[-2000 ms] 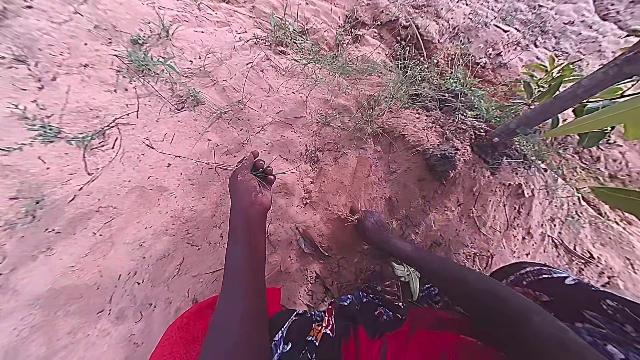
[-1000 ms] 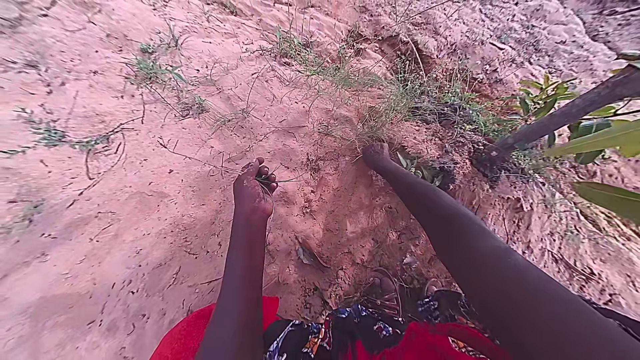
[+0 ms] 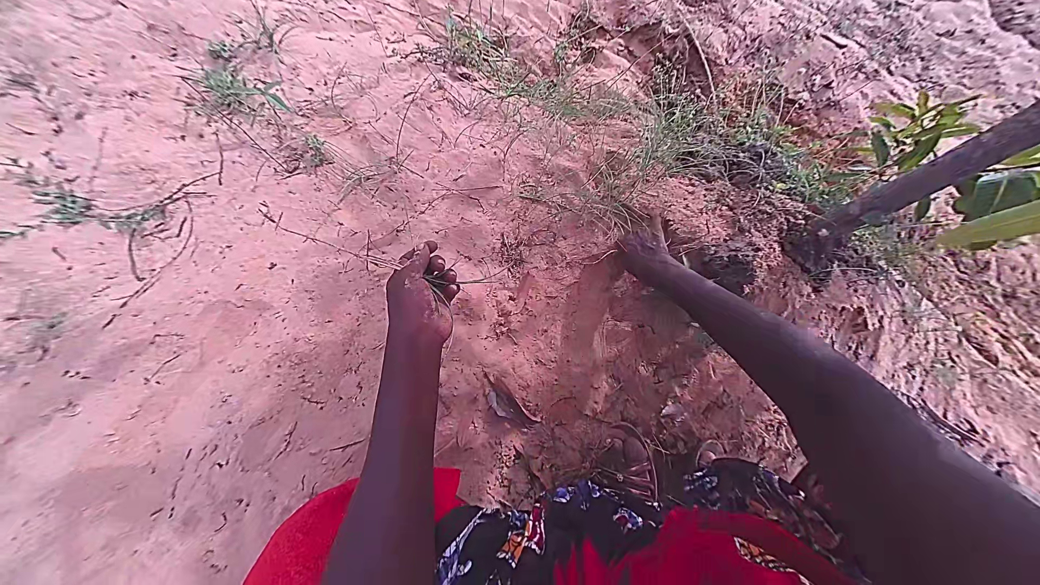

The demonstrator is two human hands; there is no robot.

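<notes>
My left hand (image 3: pixel 422 292) is curled, palm up, around a few thin green grass blades (image 3: pixel 443 282) just above the reddish soil. Further right, my right hand (image 3: pixel 646 250) is low at the ground, at the near edge of a grass tuft (image 3: pixel 621 207). Its fingers are hidden by the hand itself and by stems, so whether they are closed on the grass does not show.
Sandy, sloping soil (image 3: pixel 244 349) lies all around. At the right a slim woody trunk (image 3: pixel 926 175) rises beside broad green leaves (image 3: pixel 991 223). Small weeds (image 3: pixel 231 85) grow at the upper left. A dry leaf (image 3: pixel 509 404) lies before my sandalled foot (image 3: pixel 634 459).
My right hand first moved up from the bare soil to the grass tuft, and is now slightly further right along it. My left hand has stayed nearly in place, still holding the blades.
</notes>
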